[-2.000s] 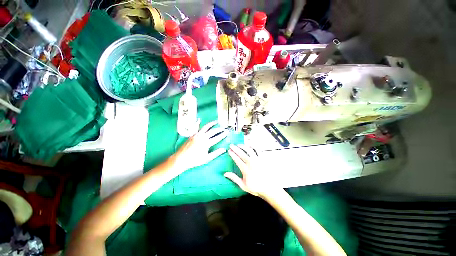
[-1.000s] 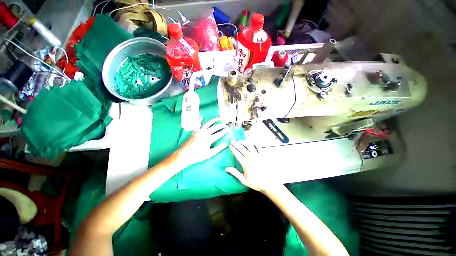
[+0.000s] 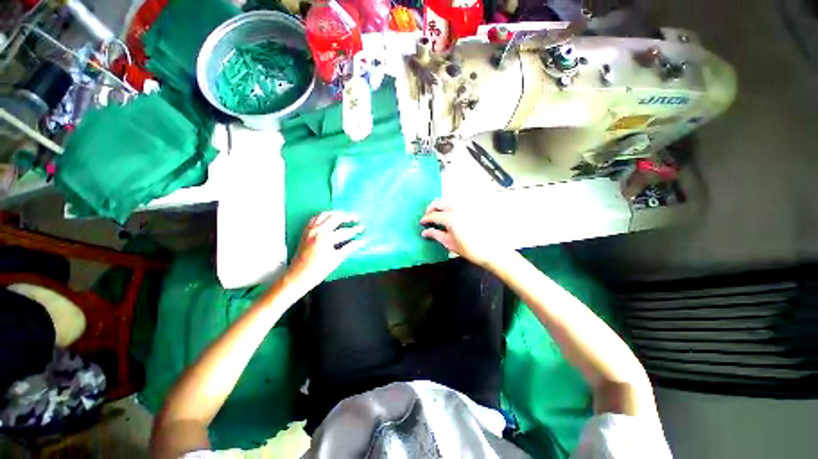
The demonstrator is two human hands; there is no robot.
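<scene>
A green fabric panel (image 3: 309,179) lies on the white table under the sewing machine head (image 3: 439,99). A paler, shinier green pocket piece (image 3: 386,202) lies flat on it, its upper edge just below the needle area. My left hand (image 3: 330,240) rests on the piece's lower left corner, fingers bent. My right hand (image 3: 451,229) has its fingertips at the piece's right edge, close to the table's front edge. Whether either hand pinches the cloth is hard to tell. The needle tip is too small to see.
A metal bowl (image 3: 212,76) of small green tabs and a stack of green pieces (image 3: 130,157) are at left. Dark thread snips (image 3: 491,165) lie right of the needle. A white lamp (image 3: 357,109) stands left of the head. Red bottles (image 3: 334,40) are behind. Green cloth hangs beside both legs.
The view has tilted down. Both hands have drawn back toward the table's front edge and moved apart. The pale pocket piece, earlier mostly covered, now lies exposed and flat.
</scene>
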